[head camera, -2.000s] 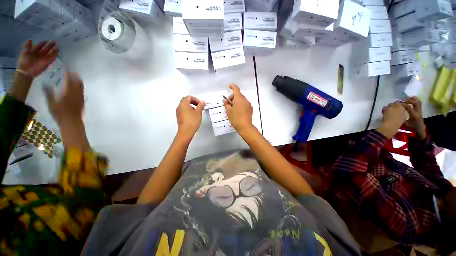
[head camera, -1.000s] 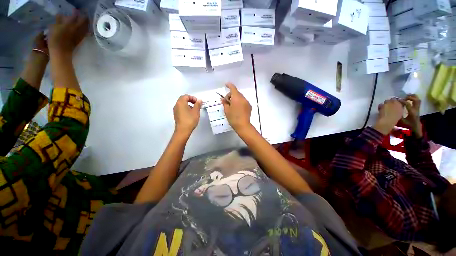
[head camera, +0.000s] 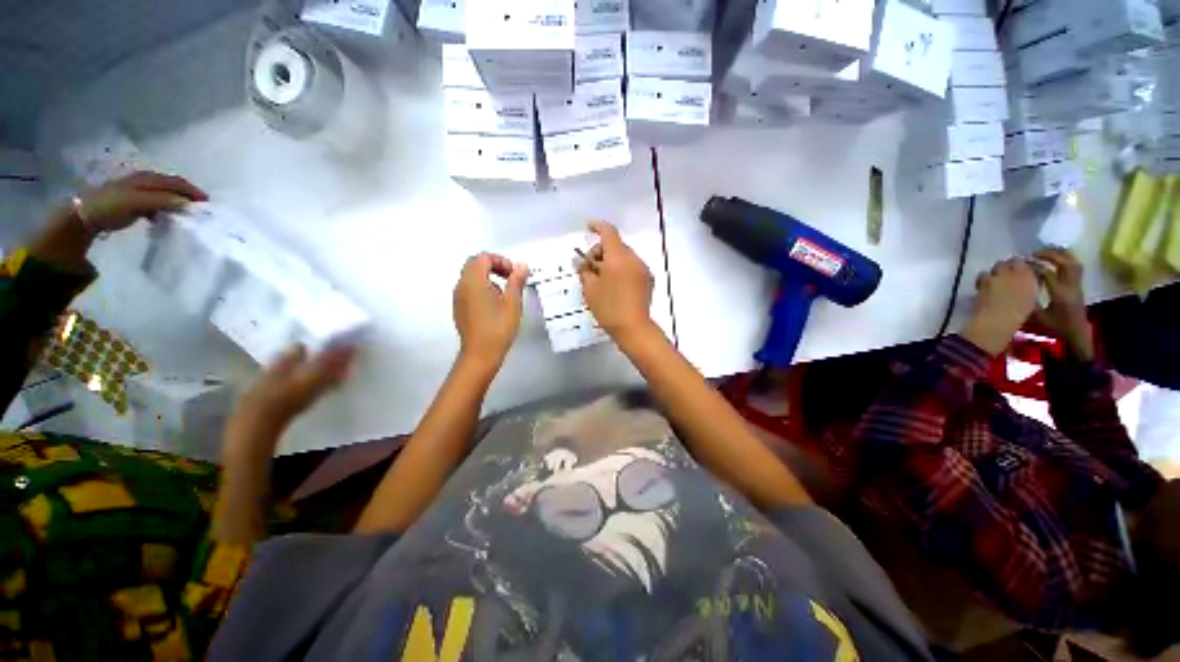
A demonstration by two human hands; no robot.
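White cartons (head camera: 572,321) with thin dark print stand in a short row on the white tabletop between my hands. My left hand (head camera: 491,304) is at the row's left, thumb and forefinger pinched at its far left corner; whether a small white piece is between them is too small to tell. My right hand (head camera: 617,282) is over the row's right side, holding a short, thin, dark knife (head camera: 586,259) between thumb and fingers, its tip towards the far carton. My right palm hides part of the row.
A blue heat gun (head camera: 805,263) and a thin olive-gold strip (head camera: 875,204) lie to the right. Stacked white cartons (head camera: 585,153) and a white roll (head camera: 281,74) stand behind. A person's hands (head camera: 291,388) handle a carton row at left; another person's hands (head camera: 1022,292) work at right.
The left neighbour's hands have brought a row of white cartons onto the table at left. My hands stay nearly in place; the knife has tilted slightly.
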